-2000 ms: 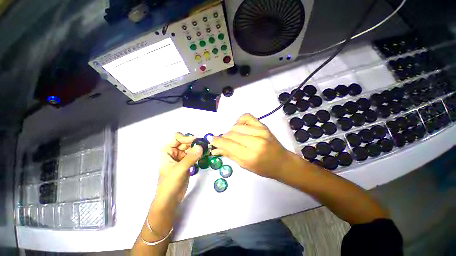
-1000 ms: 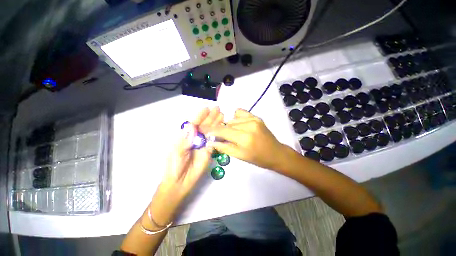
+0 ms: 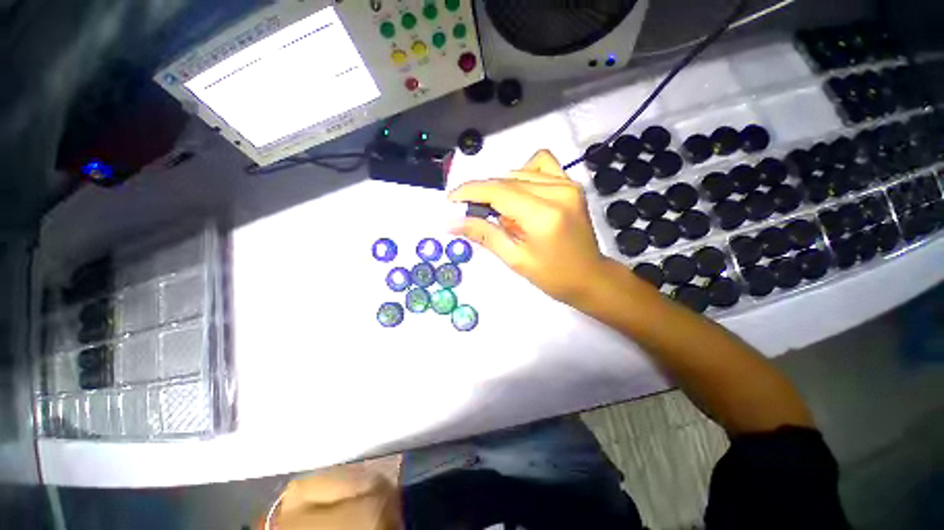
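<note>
Several coin-like speaker drivers [image 3: 423, 274] with blue or green sheen lie loose on the white surface, in a loose cluster. My right hand [image 3: 538, 223] is above and right of them, thumb and fingers pinching a small black piece [image 3: 479, 210]. The black cable [image 3: 662, 88] runs down behind this hand, so the piece looks like its plug; the join is hidden. My left hand [image 3: 347, 502] is low at the bottom edge, beside my lap, mostly cut off; its fingers are not visible.
The right tray [image 3: 750, 192] holds many black discs; the left tray [image 3: 192, 357] holds a few. The small black fixture [image 3: 409, 166] with green lights sits below the tester [image 3: 279, 88]. Black rounds [image 3: 470, 141] lie beside it. The speaker [image 3: 564, 31] is behind.
My left hand has left the discs and dropped to the bottom edge. My right hand has moved up and right, away from the discs. The whole cluster of drivers is now uncovered.
</note>
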